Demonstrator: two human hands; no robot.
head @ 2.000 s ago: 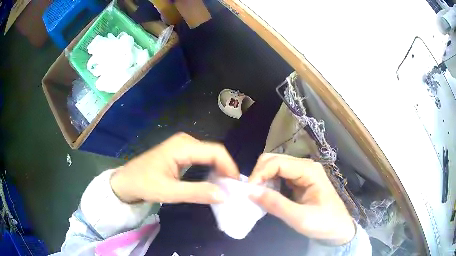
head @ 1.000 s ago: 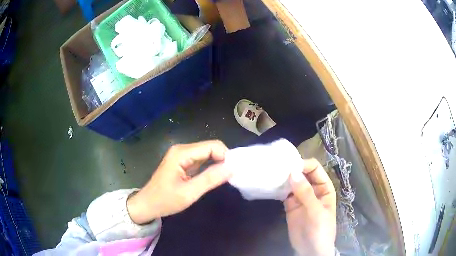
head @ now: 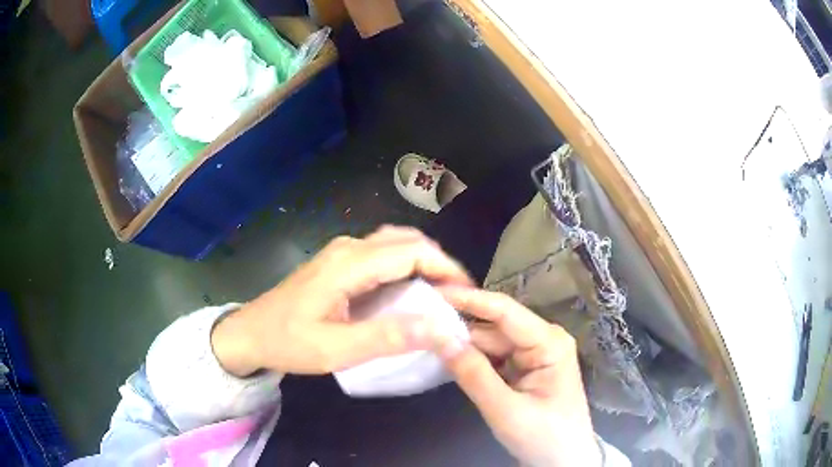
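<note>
A small white fabric piece (head: 401, 372) is held between both hands above the wearer's lap, partly covered by the fingers. My left hand (head: 338, 306) grips it from the left, with the fingers over its top and the thumb across its front. My right hand (head: 520, 369) pinches its right edge between thumb and fingers. The fingertips of both hands come together at the piece's upper right and are slightly blurred.
A carton (head: 96, 173) on the floor at upper left holds a green basket (head: 167, 41) of white pieces and plastic bags. A sandal (head: 422, 182) lies on the floor. The white table's wooden edge (head: 602, 160) curves down the right. Threads hang over a fabric-lined holder (head: 538, 246) beneath it.
The piece was spread flat between the hands one second ago. Now the hands are close together and the piece looks folded or bunched. The view has shifted slightly.
</note>
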